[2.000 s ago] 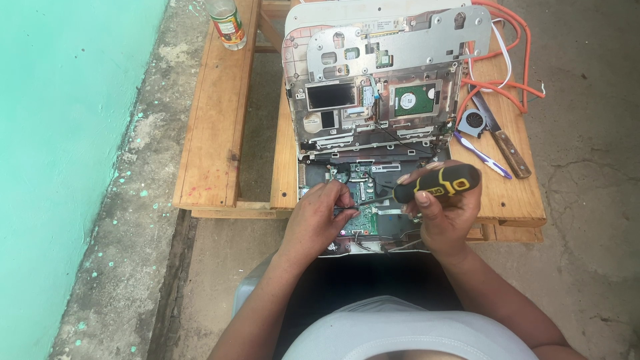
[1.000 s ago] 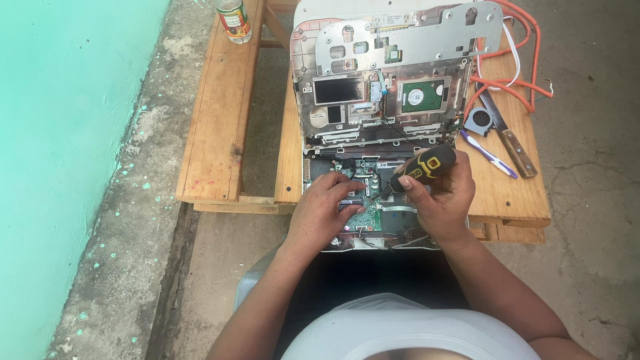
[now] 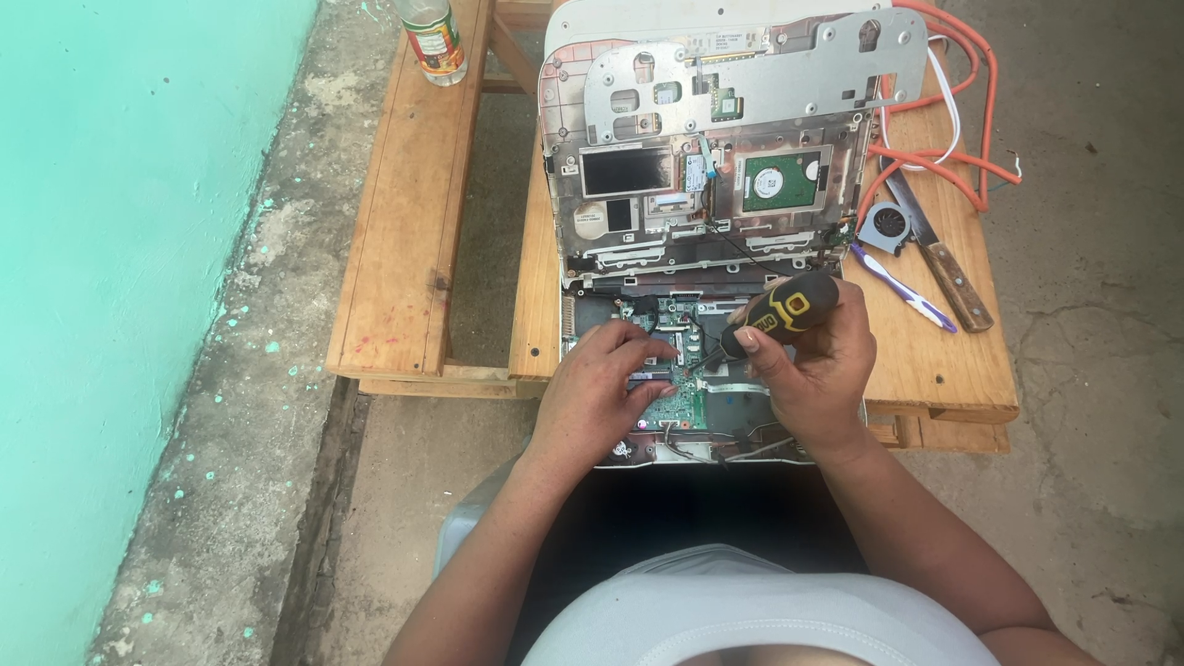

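Note:
An opened laptop lies before me, its lower case baring a green circuit board. My right hand grips a black and yellow screwdriver, whose shaft slants down-left to the board. My left hand rests over the board's left part, thumb and fingers apart around a dark module; whether they press on it I cannot tell. A white ribbon cable runs right from the board. Behind stands the raised cover part with a green hard drive and a loose-looking metal plate.
On the wooden table at right lie a small fan, a wooden-handled knife, a purple and white toothbrush and orange cable. A labelled glass jar stands on the wooden bench at left.
The screwdriver has tilted and its handle has moved a little left over the laptop. My left hand's fingers have spread wider over the board. The screwdriver stays in my right hand.

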